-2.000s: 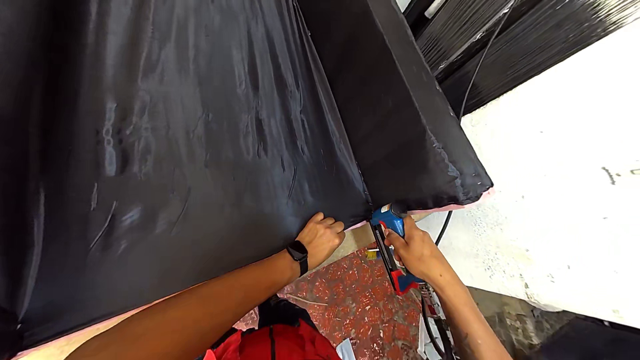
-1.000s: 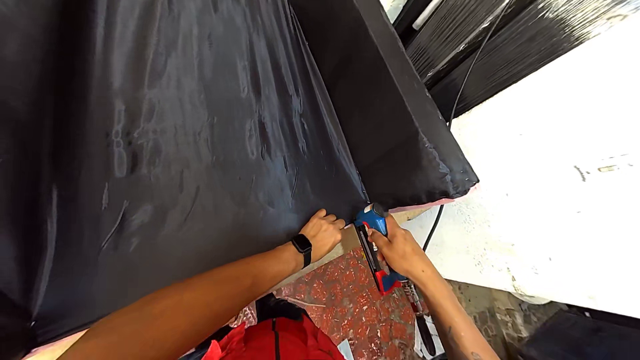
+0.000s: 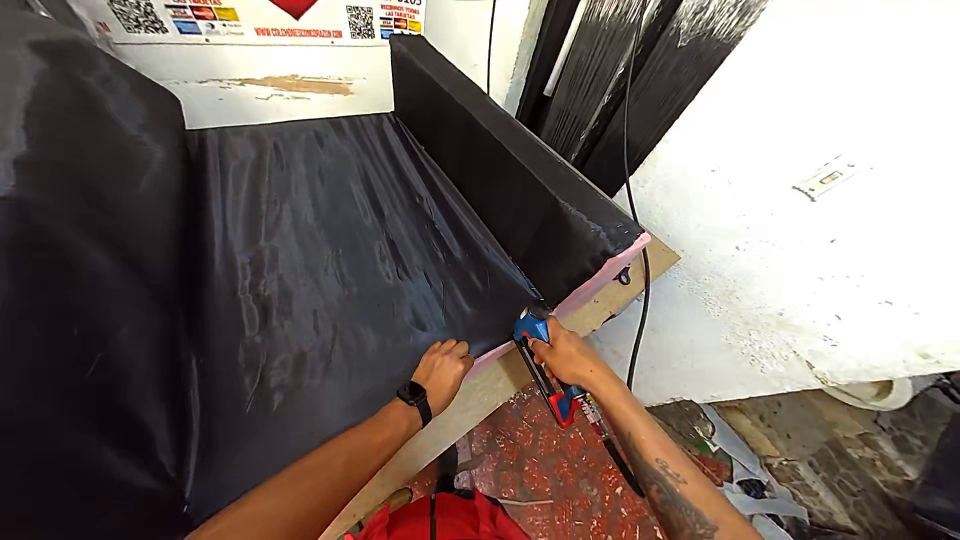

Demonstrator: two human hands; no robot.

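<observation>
Glossy black upholstery fabric (image 3: 322, 277) covers the seat of a sofa frame, with a black-covered arm (image 3: 510, 172) at its right. My left hand (image 3: 444, 369), a black watch at the wrist, presses on the fabric's front edge, its fingers curled over it. In my right hand (image 3: 570, 352) is a blue and red pneumatic staple gun (image 3: 532, 325), its nose against the seat edge close to the foot of the arm. Pink foam (image 3: 604, 281) shows along the arm's lower front, above a bare wood board (image 3: 480, 401).
A black air hose (image 3: 628, 142) hangs down beside the arm, in front of a white wall (image 3: 765, 247). Dark wrapped pieces (image 3: 600, 82) lean at the back. A printed banner (image 3: 262, 26) hangs behind the sofa. Scraps (image 3: 750, 465) lie on the floor at lower right.
The view has shifted widely and now takes in the sofa's back end and banner. My left hand stays at the fabric's edge and the staple gun stays in my right hand near the arm's foot.
</observation>
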